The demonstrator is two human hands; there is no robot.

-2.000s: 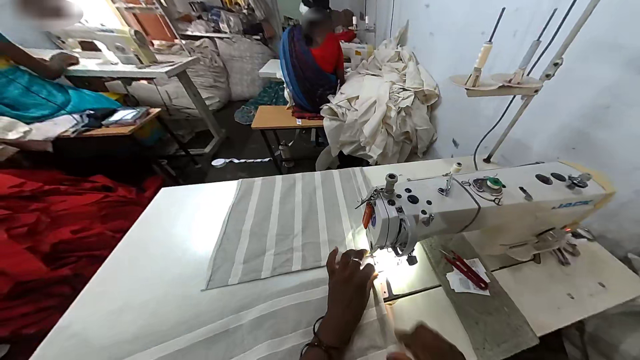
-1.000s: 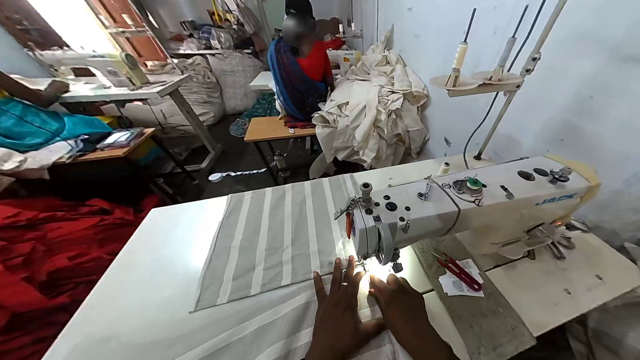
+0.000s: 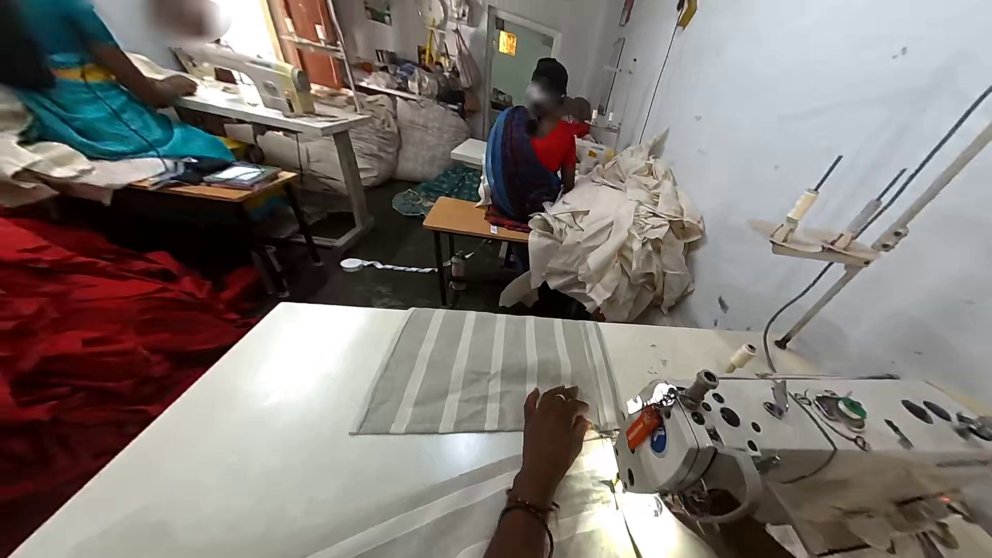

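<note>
Grey cloth with white stripes (image 3: 496, 372) lies flat on the white sewing table, left of the needle end of an industrial sewing machine (image 3: 682, 442). My left hand (image 3: 555, 426), with a ring and a bracelet, reaches over the near right part of this cloth, fingers bent; whether it pinches the cloth is not clear. A second stretch of striped cloth (image 3: 434, 515) lies nearer to me, partly under my left forearm. The machine's lamp lights the cloth by the needle area. My right hand is out of view.
A thread stand (image 3: 821, 246) rises behind the machine, and a small thread cone (image 3: 742, 356) stands on the table. Beyond are a seated person beside heaped cream cloth (image 3: 620, 232), another person at a sewing machine on the left, and red cloth (image 3: 116, 364) piled left of the table.
My left hand has left the needle area and moved away from me onto the far striped cloth. My right hand, beside the needle a second ago, has gone out of view. The view has shifted.
</note>
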